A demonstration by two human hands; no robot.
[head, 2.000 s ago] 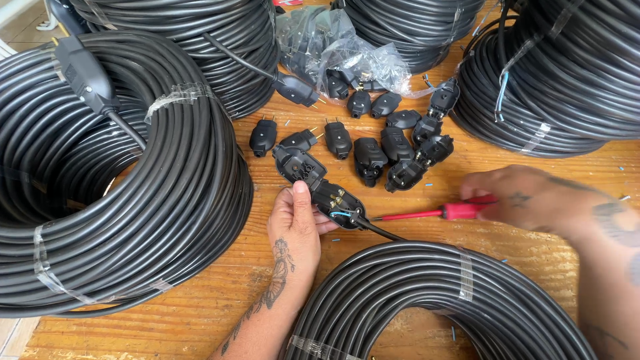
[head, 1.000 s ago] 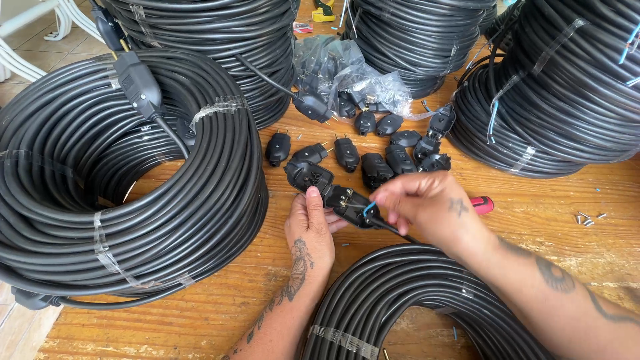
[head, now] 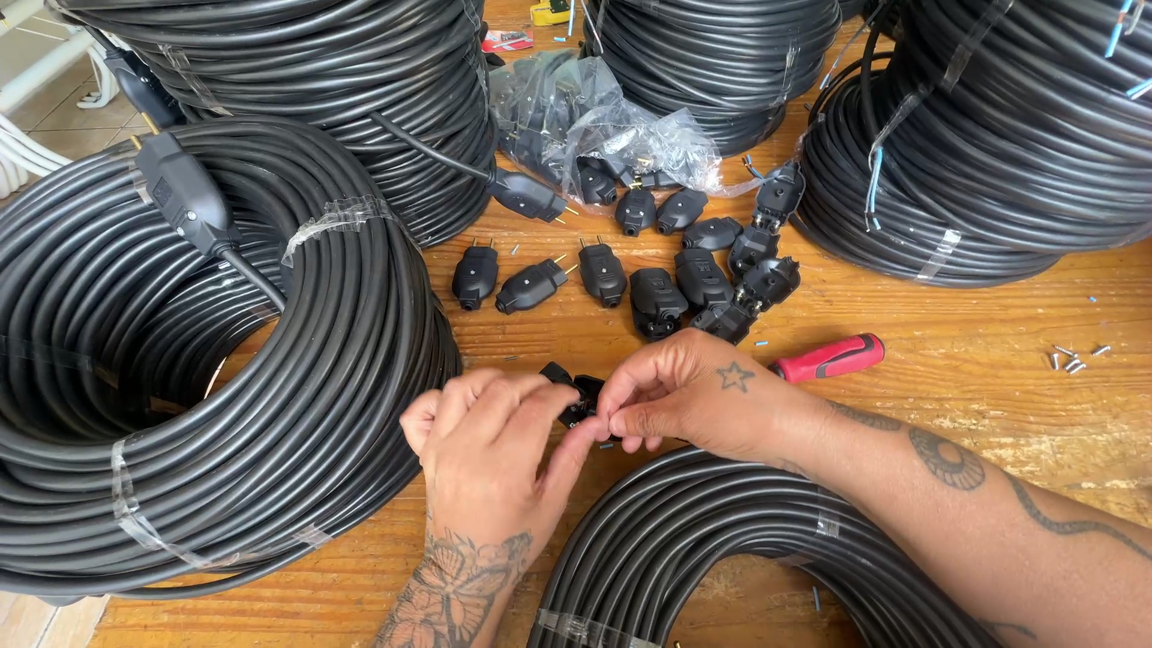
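Both my hands meet over an opened black plastic electrical connector (head: 567,407), which they largely cover. My left hand (head: 495,441) has its thumb and fingers on the connector's left part. My right hand (head: 679,396) pinches at its right end with thumb and forefinger; what lies between those fingertips is hidden. Just beyond my right hand, a screwdriver with a red and black handle (head: 830,357) lies on the wooden table. Several black two-pin plugs (head: 601,273) and opened connector shells (head: 768,281) lie past my hands. A coil of black cable (head: 612,540) is in front of me.
A large coil of black cable (head: 360,378) stands at left, with a wired plug (head: 184,193) on top. More cable coils (head: 711,72) stand behind. Between them is a clear plastic bag (head: 585,117) of black parts. Small screws (head: 1071,362) are at right, a yellow tool (head: 551,12) at the back.
My right hand has let go of the screwdriver, which now lies on the table. My left hand has moved from holding the connector's underside to reaching over it, its fingertips now beside my right hand's.
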